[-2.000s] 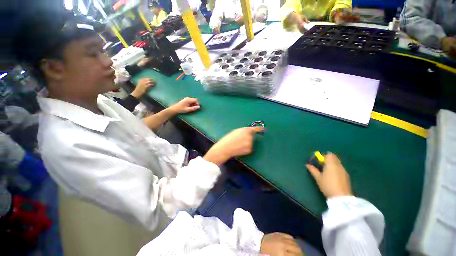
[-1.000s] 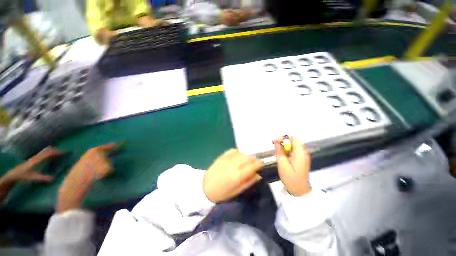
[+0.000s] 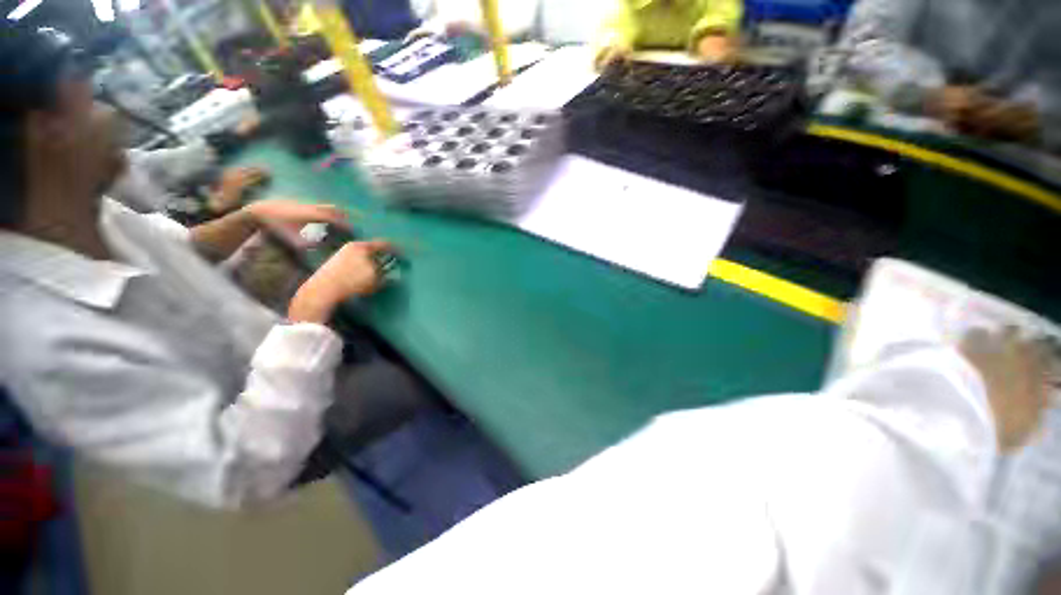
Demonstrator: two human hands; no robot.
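Note:
A white blister tray point(image 3: 894, 286) lies at the right on the green bench, partly hidden by my white sleeve and cut off by the picture's edge. My left hand point(image 3: 1010, 384) is over the tray, blurred, its arm reaching across from the bottom. Whether its fingers hold anything cannot be told. My right hand is not seen. No ring can be made out on the visible part of the tray.
A seated neighbour's hand point(image 3: 343, 279) is at a small dark ring on the green bench point(image 3: 529, 314). Beyond are stacked clear blister trays point(image 3: 465, 174), a white board point(image 3: 634, 221), a black parts tray point(image 3: 698, 99) and yellow posts. Other workers sit behind.
The view swung right to the white tray, then back left. My left hand has moved right over the tray. My right hand, earlier seen with a yellow item, is out of view.

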